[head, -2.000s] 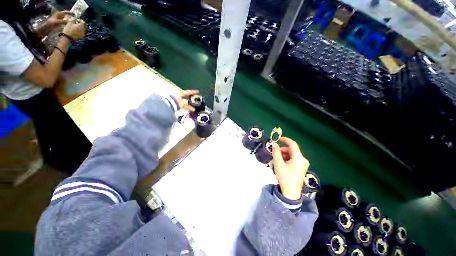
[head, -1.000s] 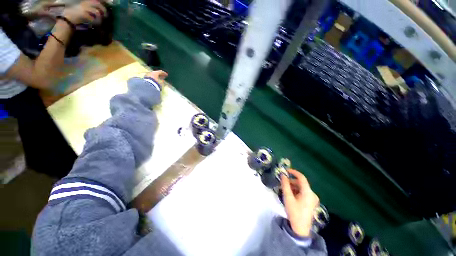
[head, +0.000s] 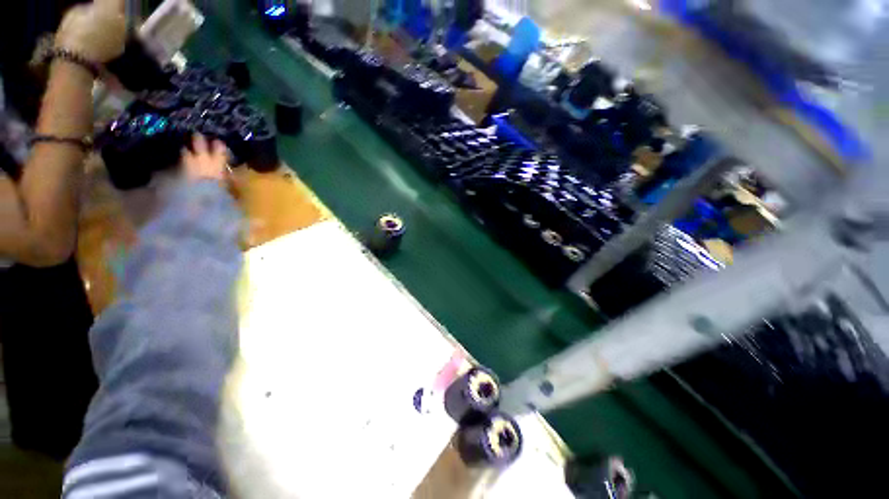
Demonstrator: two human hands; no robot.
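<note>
My left hand [head: 207, 159] is stretched out to the far left, small and blurred, at the near edge of a cluster of loose black cylindrical units [head: 185, 112]. Its fingers seem to touch the cluster; whether they hold a unit cannot be told. My right hand is out of the picture. Two black units with pale rings [head: 490, 439] stand side by side by the metal post, at the edge of the white work sheet [head: 322, 361]. Another ringed unit is cut off at the bottom.
A spotted white metal post [head: 624, 356] slants across the right. The green belt [head: 448, 278] runs diagonally, with a ringed unit [head: 388, 234] on it. Glossy black stacked trays [head: 507, 185] lie beyond. Another person's arm [head: 54, 185] is at the left.
The view has swung left. My left hand has moved farther out to the loose units. My right hand, which was by the units at the right, has left the picture.
</note>
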